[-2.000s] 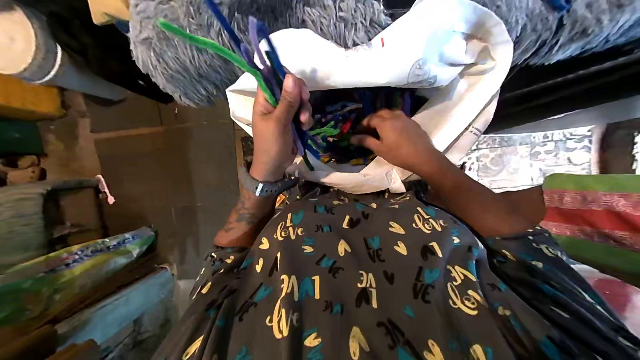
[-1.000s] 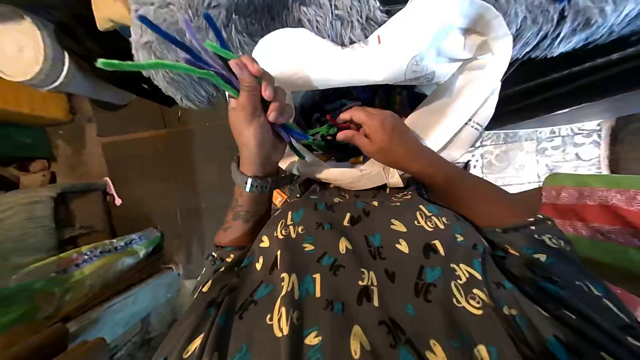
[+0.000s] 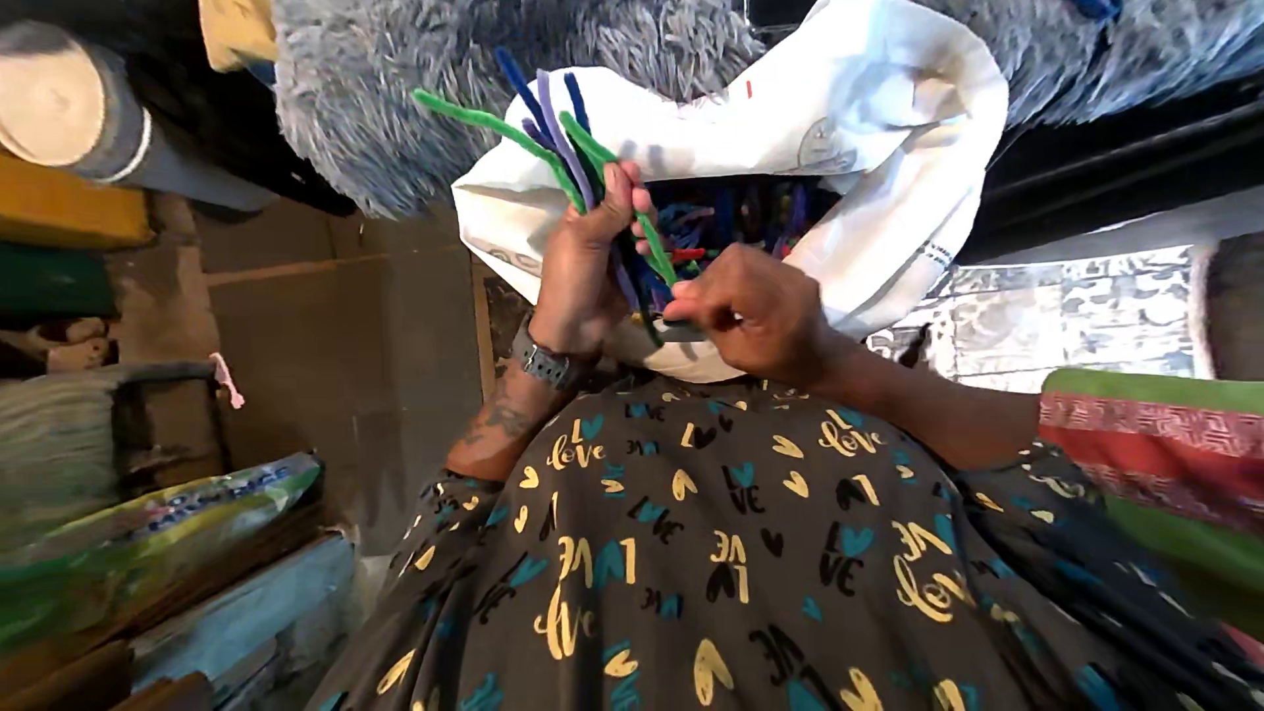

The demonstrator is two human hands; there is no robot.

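My left hand is closed round a bunch of fuzzy pipe cleaners in green, dark blue and lavender, which fan out above the fist. Below the fist their lower ends reach over the mouth of a white woven sack. Between thumb and finger, my right hand pinches the lower end of a green pipe cleaner that runs up into the left hand. Inside the sack lie many more pipe cleaners, mostly blue and purple with some red. The sack's opening faces up, right in front of my body.
Grey shaggy fabric lies behind the sack. A white-lidded bucket is at the upper left, and plastic packaging at the lower left. Striped green and red cloth sits at the right, near a patterned light surface.
My right hand has come out of the sack's mouth towards my left hand and now grips the end of a green pipe cleaner. The left hand keeps its bunch.
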